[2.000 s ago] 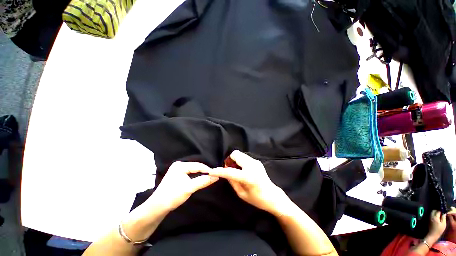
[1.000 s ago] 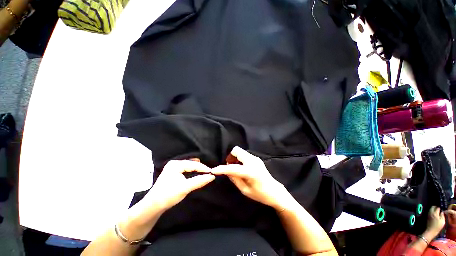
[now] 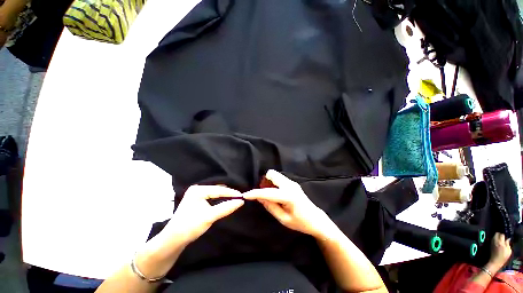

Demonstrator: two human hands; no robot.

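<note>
A large black garment (image 3: 287, 86) spreads over the white table and down to my lap. My left hand (image 3: 198, 212) pinches its edge between thumb and fingers. My right hand (image 3: 287, 205) is beside it, thumb and fingers closed on the same edge, fingertips touching the left ones. A small reddish-orange spot (image 3: 266, 182) shows at my right fingers. A needle or thread between the fingertips is too small to tell.
At right lie a teal pouch (image 3: 406, 143), a magenta bottle (image 3: 496, 127), tan spools (image 3: 451, 194) and black thread cones (image 3: 414, 236). A black cloth heap (image 3: 476, 46) is upper right, a striped pouch (image 3: 102, 20) upper left. Another person's hand (image 3: 500, 250) is lower right.
My hands stay together at the cloth edge with only slight finger movement. A person's arm has come in at the upper left. The view has shifted slightly.
</note>
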